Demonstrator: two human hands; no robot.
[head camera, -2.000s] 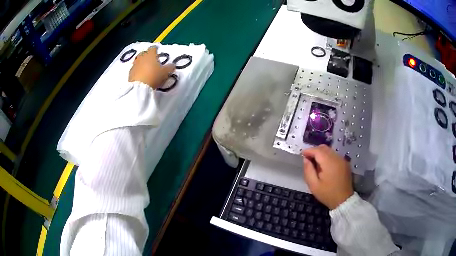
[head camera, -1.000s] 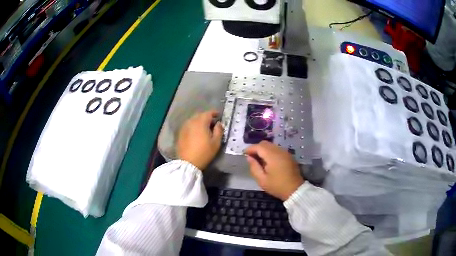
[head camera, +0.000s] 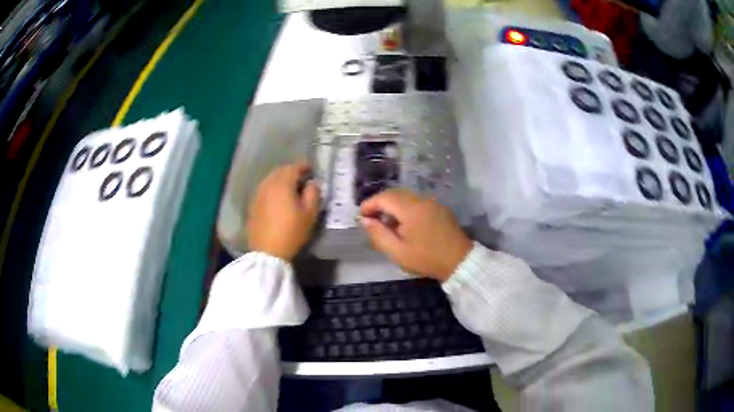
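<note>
The dark marking nest (head camera: 377, 170) sits on the silver hole-grid plate (head camera: 430, 153); a faint round outline shows in it, with no bright purple light. My right hand (head camera: 414, 233) is at the nest's lower edge, fingertips pinched together. A dark spot shows at its fingers, but blur hides whether it is a ring. My left hand (head camera: 282, 211) rests curled on the grey metal slab, left of the nest. Its fingertips are partly hidden, and I cannot tell if it holds anything.
The left tray stack (head camera: 88, 249) shows several black rings (head camera: 123, 150) in its top rows. The right tray stack (head camera: 523, 137) bears more rings (head camera: 653, 117). A keyboard (head camera: 378, 322) lies below the plate. Two black blocks (head camera: 390, 74) and a loose ring (head camera: 352, 67) lie behind it.
My left hand has come from the left stack to the metal slab. My right hand has moved up to the nest's lower edge. The purple light has gone out. The view has shifted.
</note>
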